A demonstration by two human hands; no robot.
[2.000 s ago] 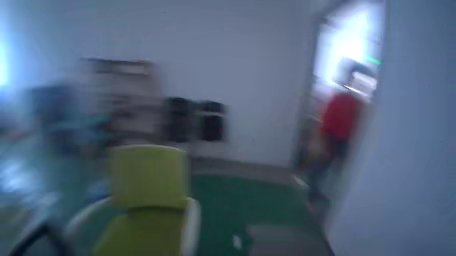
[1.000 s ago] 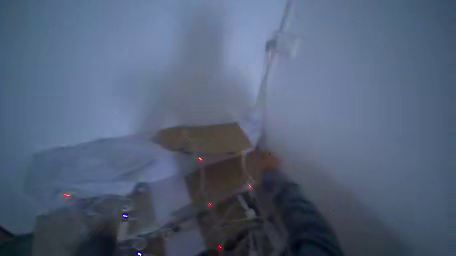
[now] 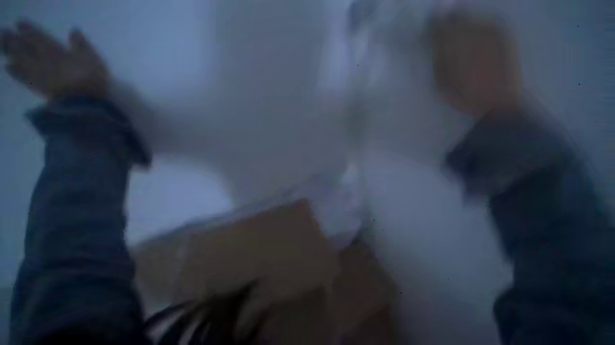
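Observation:
My left hand (image 3: 57, 64) is raised at the upper left against the white wall, palm flat, fingers apart, holding nothing. My right hand (image 3: 475, 60) is raised at the upper right by the wall, blurred; its fingers and anything under them cannot be made out. Brown cardboard sheets (image 3: 256, 253) cover the shelf below, between my two dark sleeves. No fan shows clearly.
The white wall (image 3: 182, 34) fills the background, with a blurred cord or pipe running down its corner (image 3: 357, 135). Pale sheeting (image 3: 334, 205) lies behind the cardboard. Dark strands (image 3: 222, 313), perhaps hair, cross the lower edge.
Both arms have risen to the wall; earlier only my right hand showed clearly, low by the cardboard. The view has moved closer to the shelf top, and the red and blue lights no longer show.

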